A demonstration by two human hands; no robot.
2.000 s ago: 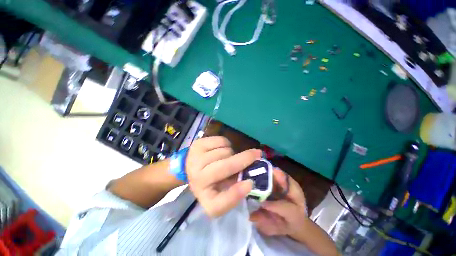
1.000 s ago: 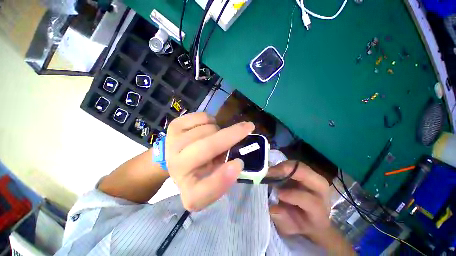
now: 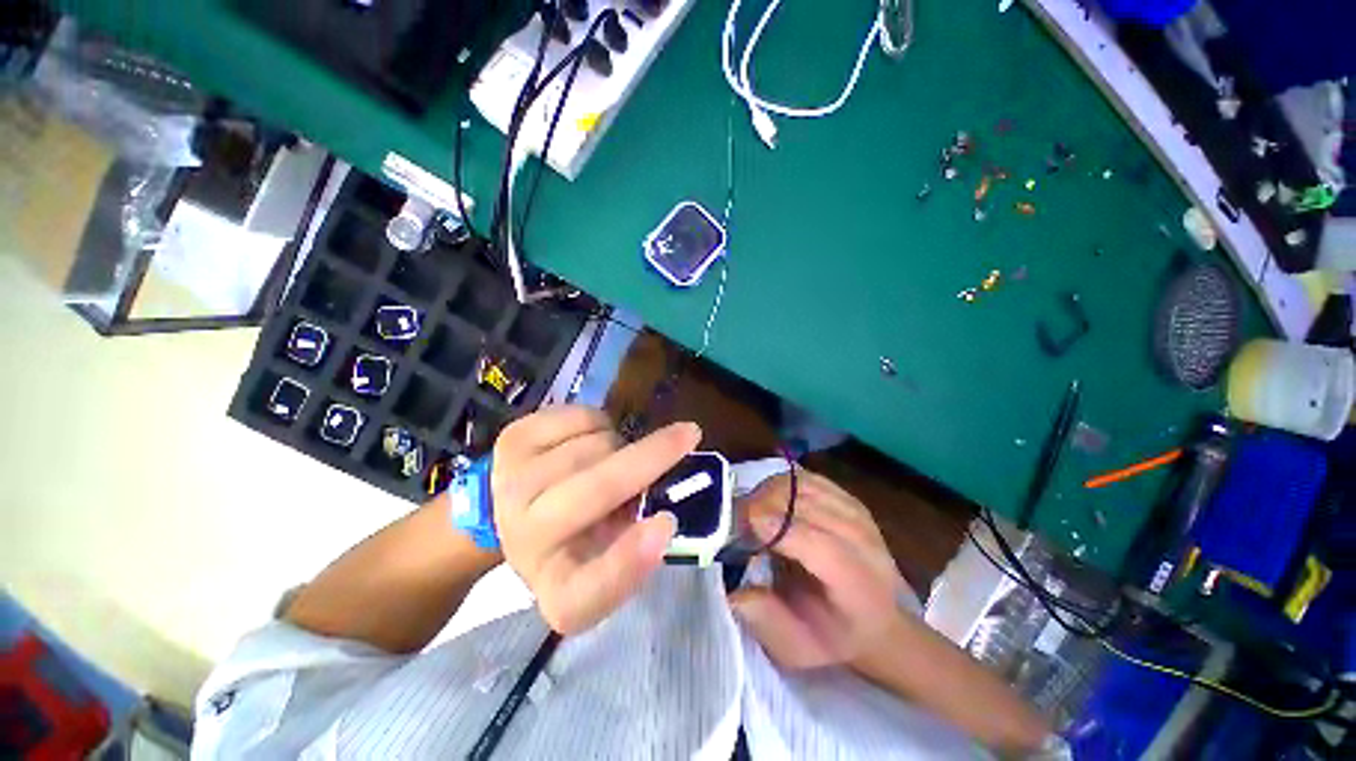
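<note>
A small square smartwatch (image 3: 696,503) with a dark face, a white label and a pale rim is held above my lap. My left hand (image 3: 585,513) grips its left side between thumb and fingers, with the face turned up. My right hand (image 3: 818,558) is at its lower right edge, fingers curled around a thin black cable (image 3: 790,503) that loops beside the watch. Whether the cable is joined to the watch is hidden by the fingers. A second smartwatch (image 3: 686,244) lies on the green mat by a thin wire.
A black parts tray (image 3: 431,350) with several watch faces is at left. On the mat (image 3: 863,298) are small scraps, dark tweezers (image 3: 1054,446), an orange stick (image 3: 1133,468) and a round dark dish (image 3: 1196,324). A power strip (image 3: 573,89) and white cable (image 3: 803,110) lie at the top.
The view has swung and shifted. The watch stays in my left hand. The black cable at my right hand shows more clearly as a loop than two seconds ago.
</note>
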